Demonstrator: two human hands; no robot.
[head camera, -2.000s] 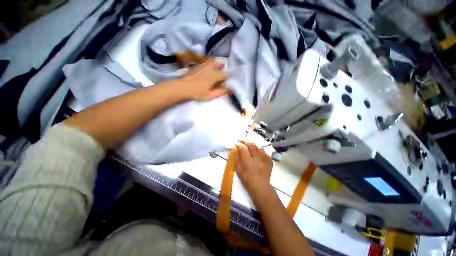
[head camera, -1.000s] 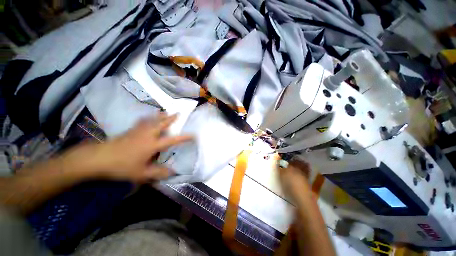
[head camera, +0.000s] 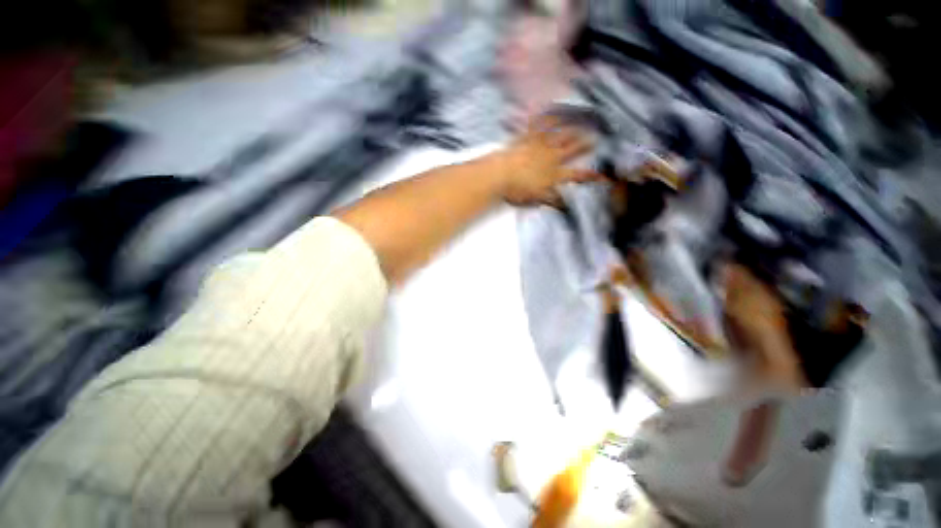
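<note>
Light grey garment pieces (head camera: 557, 278) with black and orange edges lie crumpled beyond the sewing machine's needle area. My left hand (head camera: 547, 165) is stretched far forward onto these pieces, fingers spread; blur hides whether it grips any cloth. My right hand (head camera: 755, 309) is blurred, at the right side of the crumpled pieces, behind the machine head; its fingers are not clear. The orange tape (head camera: 562, 493) lies by the brightly lit needle area at the bottom. The white sewing machine head (head camera: 681, 454) is partly in view at the lower right.
More grey and black cloth (head camera: 764, 83) is heaped at the back right. Layered grey and black pieces (head camera: 206, 206) lie at the left. The white table top (head camera: 444, 340) spans the middle, with its dark front edge (head camera: 382, 469) below. A pinkish item (head camera: 537, 62) is at the top.
The view has swung left and further over the table. My left hand has reached forward onto the crumpled pieces. My right hand has moved from beside the needle to behind the machine head.
</note>
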